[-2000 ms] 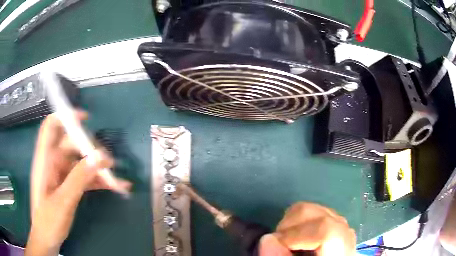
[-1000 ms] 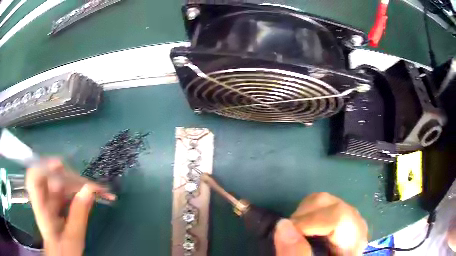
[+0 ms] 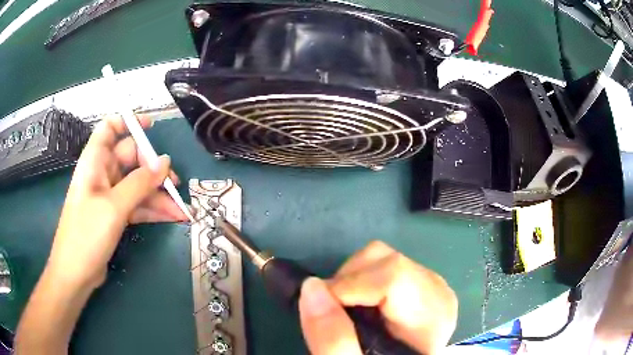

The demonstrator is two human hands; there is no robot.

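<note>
The long grey-tan fixture strip [image 3: 234, 298] stands upright before me, with several small round silvery parts [image 3: 214, 263] seated in a row. My left hand [image 3: 128, 177] holds white tweezers [image 3: 144, 147], their tips at the left side of the upper seat. My right hand [image 3: 389, 298] holds the soldering iron [image 3: 281, 276] by its black handle, its tip at the same upper seat from the right. Both tips meet close together there; whether a small component is between them is too small to tell. The heap of tiny black bits is mostly hidden behind my left hand and forearm.
A black fan [image 3: 312, 132] with a round wire guard stands at centre back. Right of it are a black waste tray [image 3: 458, 156], an iron holder ring [image 3: 566, 173] and a yellow-edged sponge [image 3: 534, 236]. Stacked fixtures [image 3: 41, 142] lie at the left; another strip [image 3: 87, 21] lies farther back.
My left hand has moved from the black heap right and up, bringing the tweezers to the strip's upper seat. The iron tip has shifted up to that seat. The view has shifted slightly.
</note>
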